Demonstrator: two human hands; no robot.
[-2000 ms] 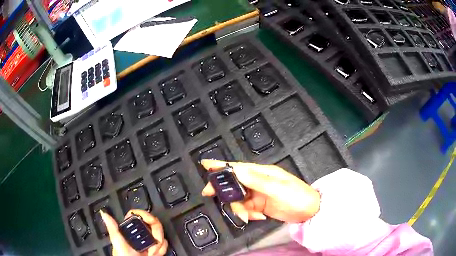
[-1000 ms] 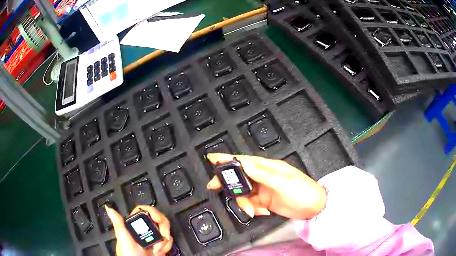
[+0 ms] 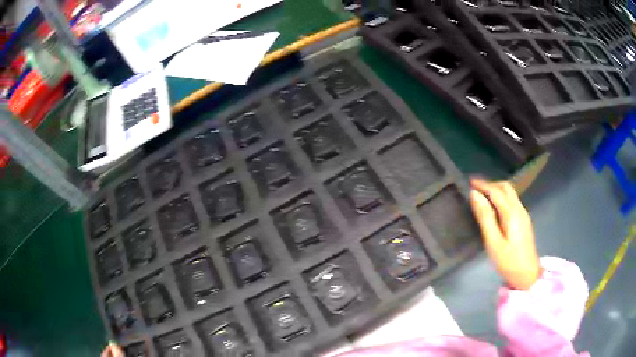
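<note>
A dark grey foam tray (image 3: 279, 192) lies in front of me. Most of its square pockets hold black strapless watch bodies, face down, such as one watch body (image 3: 401, 256) near the right edge. Two pockets at the right are empty. My right hand (image 3: 508, 230) is at the tray's right edge, fingers together and bent; nothing shows in it, but the fingertips' contact is blurred. My left hand (image 3: 113, 350) shows only as a fingertip at the bottom left edge, cut off by the picture.
A white calculator (image 3: 139, 115) stands at the upper left beside a white tester (image 3: 153, 31). A paper slip (image 3: 226, 59) bears a pen (image 3: 230, 35). More foam trays (image 3: 558, 110) overlap at the upper right. A blue stool (image 3: 617, 157) stands on the floor at right.
The two lit watches are gone from my hands. Pockets near the tray's lower right now hold watches. My right hand has moved right to the tray edge; my left has dropped nearly out of view.
</note>
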